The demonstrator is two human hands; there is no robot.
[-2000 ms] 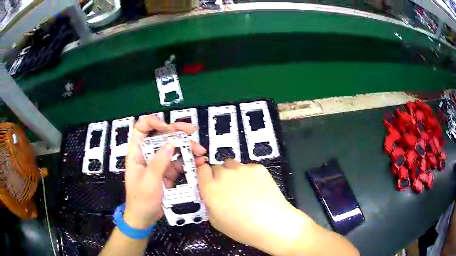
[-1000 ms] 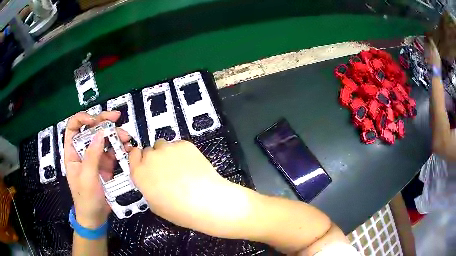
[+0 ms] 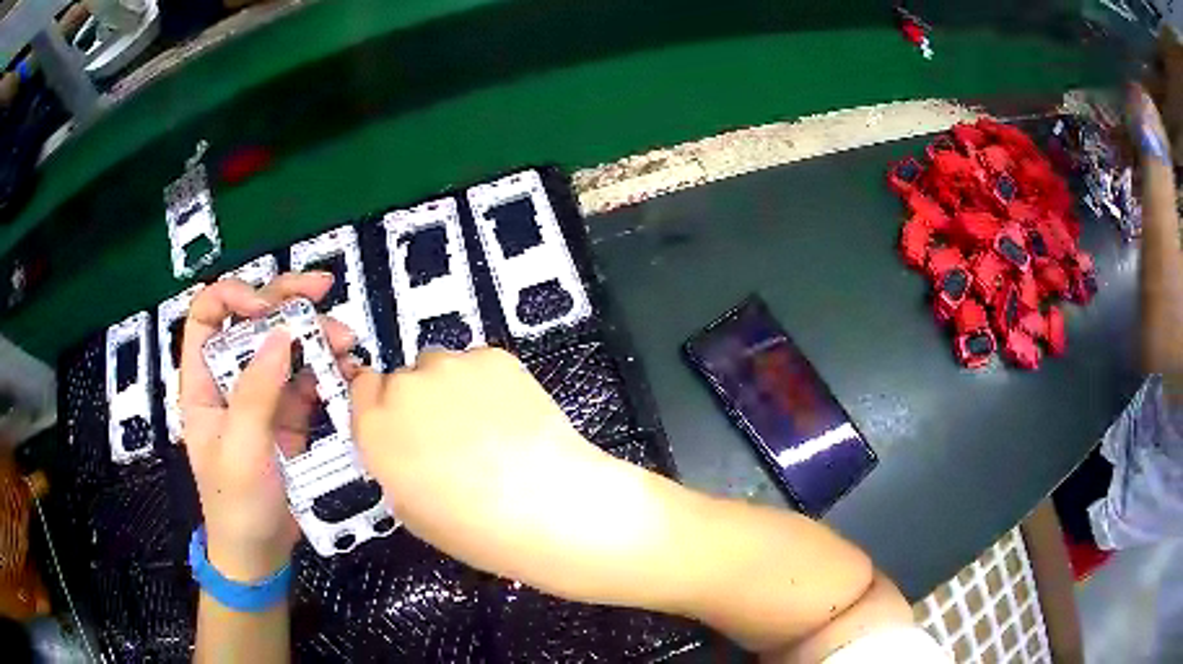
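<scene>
My left hand (image 3: 243, 441), with a blue wristband (image 3: 241, 571), holds a white phone frame (image 3: 324, 483) tilted above the black tray. Its thumb lies over the frame's upper end. My right hand (image 3: 448, 435) is at the frame's right edge with its fingertips bent in against it; whether they grip the frame or a small part is hidden. More white frames (image 3: 529, 253) lie in a row in the black blister tray (image 3: 454, 610), some partly behind my hands.
A black smartphone (image 3: 781, 405) lies on the bench right of the tray. A heap of red parts (image 3: 999, 247) lies farther right. The green belt (image 3: 727, 78) carries a partly assembled phone (image 3: 192, 223). Another person's arm (image 3: 1156, 260) is at the right edge. A white grid tray (image 3: 992, 610) shows lower right.
The camera view has swung to the right, so the hands and tray appear farther left. The left hand still holds the frame, with the right hand at its edge. A red part has appeared on the belt.
</scene>
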